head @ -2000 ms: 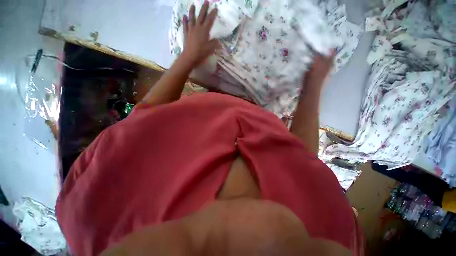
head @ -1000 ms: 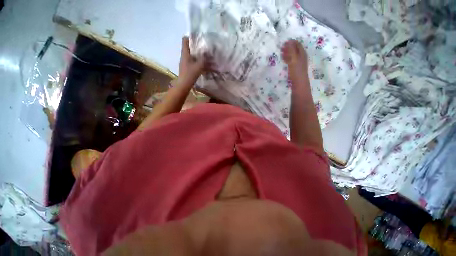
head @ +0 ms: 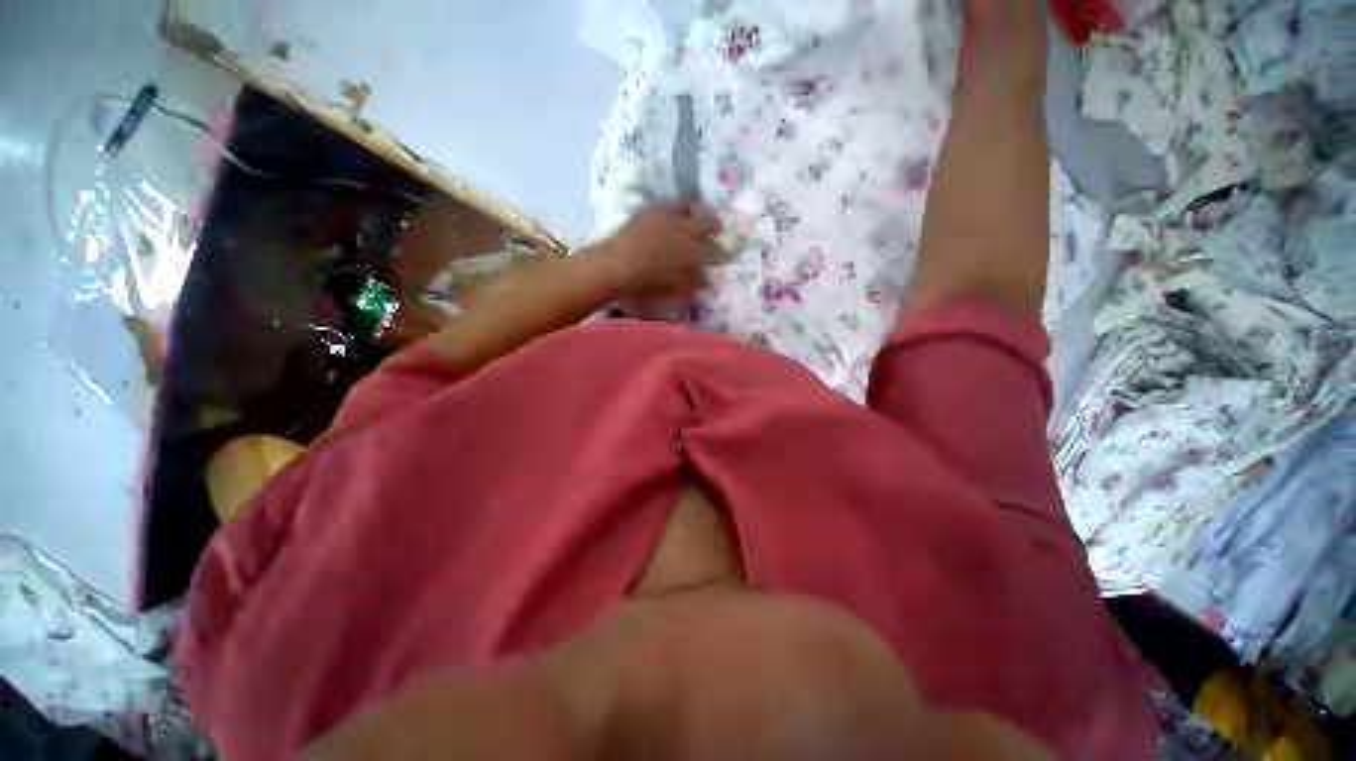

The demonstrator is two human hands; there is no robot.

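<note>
A floral garment (head: 833,164) lies spread over the white table in front of me, its top cut off by the upper edge of the picture. My left hand (head: 669,253) is at the garment's lower left edge, its fingers bent and blurred; whether it grips the cloth cannot be told. My right arm reaches up across the garment's right side, and the right hand is out of the picture past the top edge.
A rumpled floral pile (head: 1205,357) lies at the right, with pale blue cloth (head: 1286,520) beyond it. A dark gap (head: 268,268) with a worn brown edge is at the left. Clear plastic (head: 134,238) and a thin cord lie on the left-hand surface. A red thing (head: 1086,18) shows at the top right.
My right arm has stretched up and to the right, taking its hand out of view. My left hand has moved right and slightly down. The garment now lies more spread out.
</note>
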